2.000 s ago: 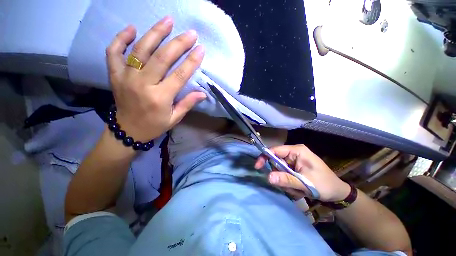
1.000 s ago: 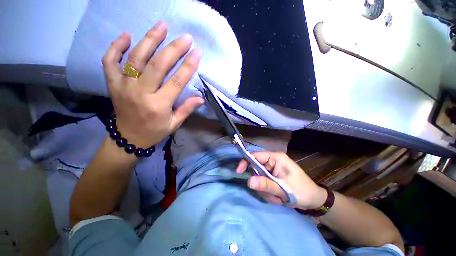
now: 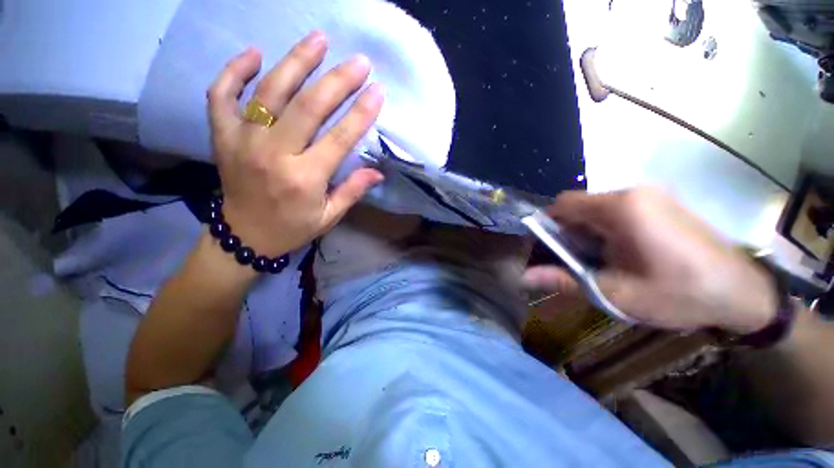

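Observation:
A pale grey-blue garment panel [image 3: 411, 82] lies over the table's front edge. A slit runs along it near the edge, with a dark gap. My left hand [image 3: 288, 151] lies flat on the panel, fingers spread, thumb beside the slit's left end. My right hand [image 3: 640, 260] is blurred and holds the scissors [image 3: 572, 260] by the handles. The brass-coloured pivot shows over the right part of the slit. The blades are blurred and point left along the slit towards my left thumb. How far they are open cannot be told.
Dark, white-specked cloth [image 3: 517, 91] lies beside the panel. A thin dark rod [image 3: 686, 123] with a rounded end lies on the white table [image 3: 640, 164]. Dark machine parts [image 3: 800, 32] show at the upper right. Pale cut panels [image 3: 151, 256] hang at the lower left.
My right hand has moved right and up with the scissors, which now lie flatter along the slit. My left hand and the panel have shifted only slightly in the picture.

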